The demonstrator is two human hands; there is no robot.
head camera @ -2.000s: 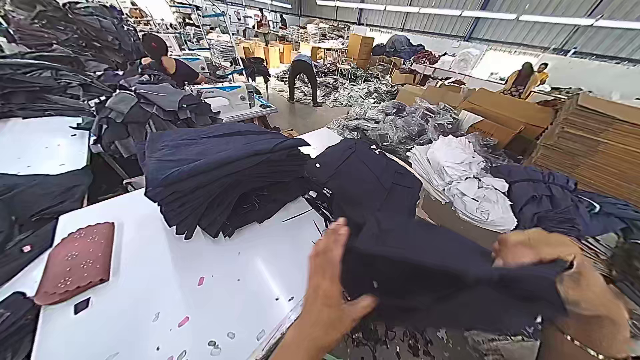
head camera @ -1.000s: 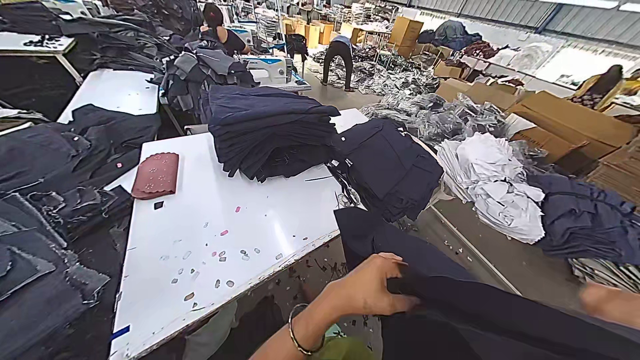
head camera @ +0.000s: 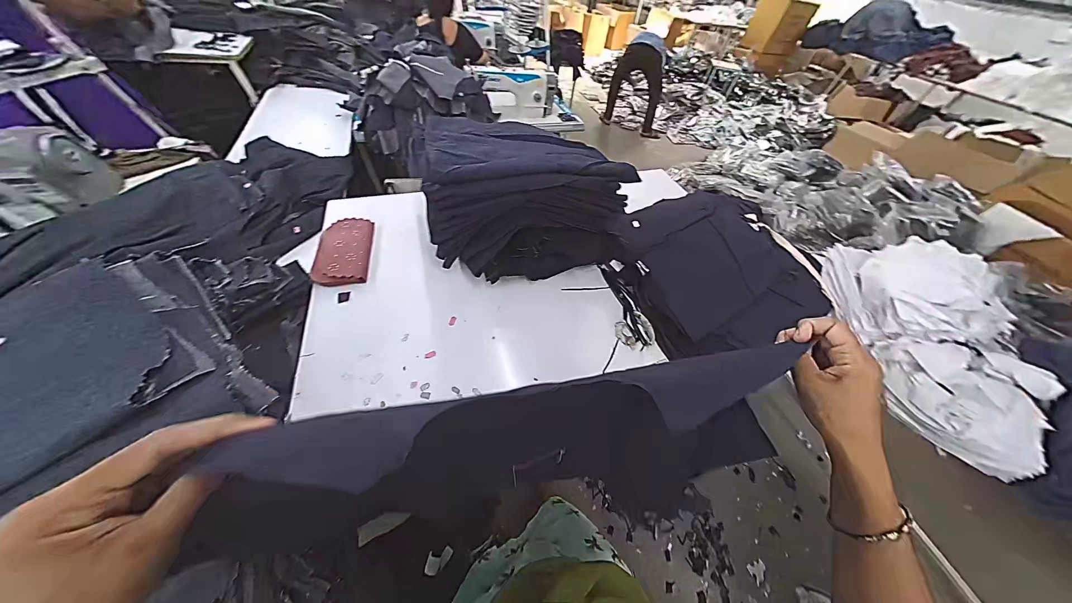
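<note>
A dark navy cloth piece [head camera: 536,435] is stretched between my two hands, over the near edge of a white table [head camera: 502,335]. My left hand [head camera: 126,502] grips its left end at the lower left. At the right, my right hand [head camera: 837,368] pinches the upper corner between thumb and fingers. Beyond the cloth stands a tall stack of folded navy fabric [head camera: 528,201]. Flatter navy pieces [head camera: 720,268] lie to the right of that stack. A red scalloped case [head camera: 345,251] rests near the table's left edge, beside a small dark square [head camera: 343,296].
Denim pieces [head camera: 84,352] are heaped at the left. White cloth bundles [head camera: 938,301] lie at the right, below open cardboard boxes [head camera: 963,159]. Behind are a sewing machine [head camera: 515,90], plastic-wrapped piles [head camera: 770,184] and a person bending over [head camera: 638,79]. Scraps litter the floor.
The cloth, bunched in my hands one second ago, is now spread wide between them. My left hand has moved to the left end. The view has shifted.
</note>
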